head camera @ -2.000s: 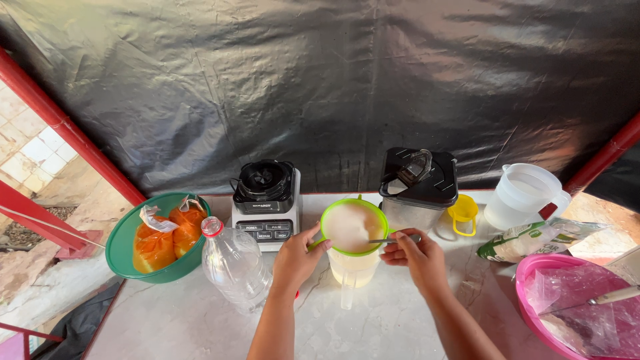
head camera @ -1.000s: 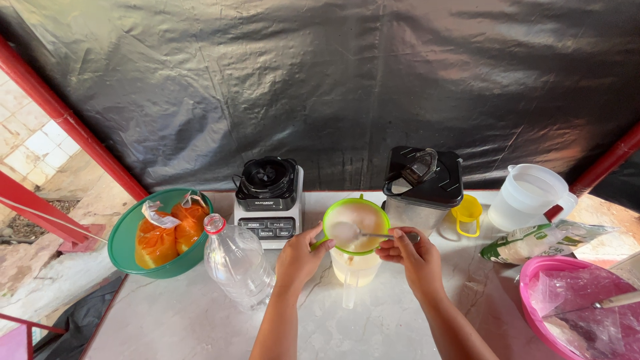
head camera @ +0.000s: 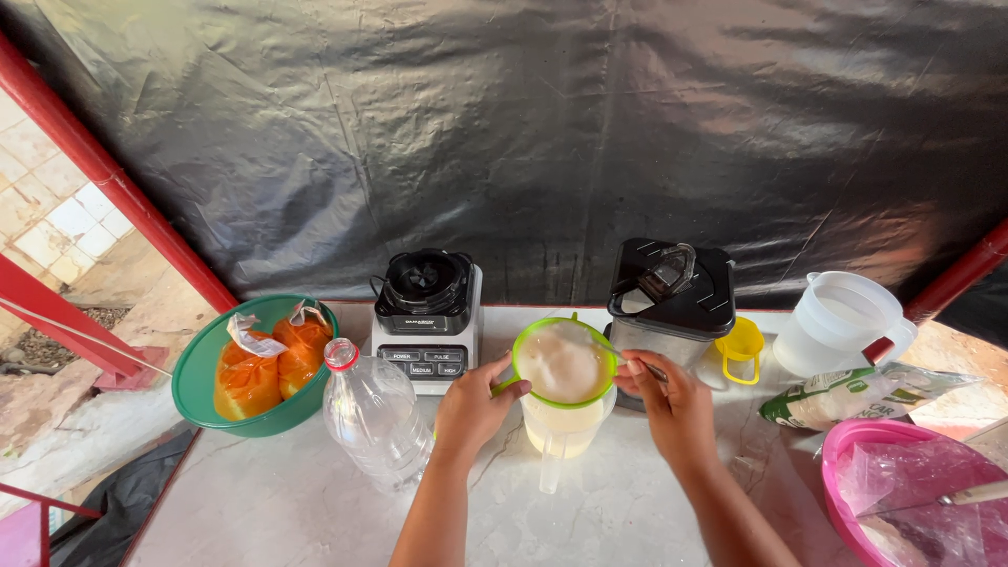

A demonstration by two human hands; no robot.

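A green-rimmed strainer (head camera: 564, 403) rests on top of a clear plastic pitcher (head camera: 561, 433) that holds pale liquid. Foamy, cream-coloured liquid (head camera: 563, 361) fills the strainer. My left hand (head camera: 472, 402) grips the strainer's handle at its left side. In my right hand (head camera: 665, 402), at the right of the rim, is a metal spoon (head camera: 655, 372); its bowl end is hidden in the foam. Left of my left hand stands an empty clear plastic bottle (head camera: 374, 417). Behind the hands are a blender base (head camera: 425, 346) and a blender jar with a black lid (head camera: 701, 295).
On the left, a green basin (head camera: 189, 378) holds knotted bags of orange contents (head camera: 248, 382). At the right are a yellow measuring cup (head camera: 740, 346), a white translucent pitcher (head camera: 835, 323), a printed plastic bag (head camera: 835, 398) and a pink basin (head camera: 835, 480) holding plastic and a knife. Black sheeting (head camera: 504, 157) hangs behind.
The spoon's bowl, visible above the strainer one second ago, is now down in the foam. The foamy liquid stands higher in the strainer than one second ago. My left hand keeps its hold.
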